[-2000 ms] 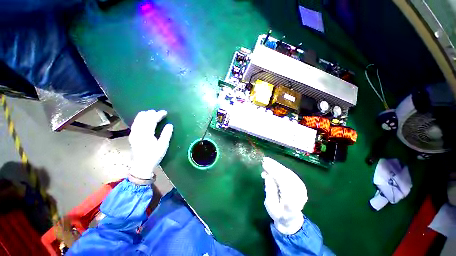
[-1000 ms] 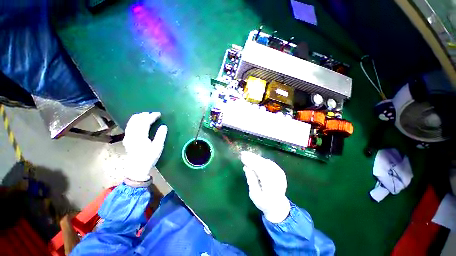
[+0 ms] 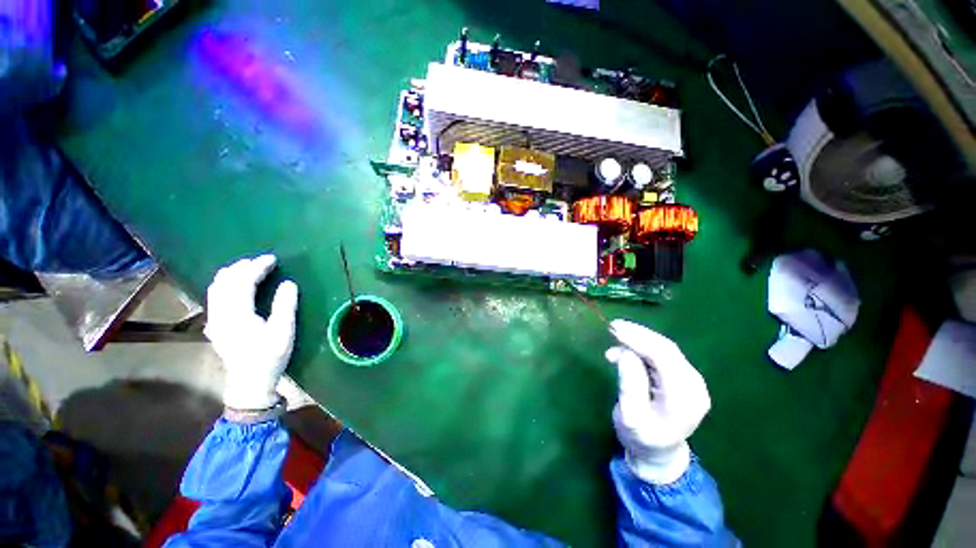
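Observation:
The power supply board lies on the green mat, with two long silver heatsinks, a yellow transformer and orange copper chokes at its right end. The small coating cup with a green rim and dark liquid stands at its lower left, a thin stick leaning in it. My gloved right hand pinches a fine brush, which points up and left towards the board's near edge. My gloved left hand is left of the cup, fingers apart and holding nothing.
A desk fan stands at the right. Crumpled white paper lies below it. A red surface shows at the lower right. Purple glow falls on the mat at the upper left. A person's blue sleeve or clothing is at the left edge.
The view has shifted, so the board and cup appear further left and less tilted. My right hand has moved right along the board's near edge. My left hand keeps its open pose.

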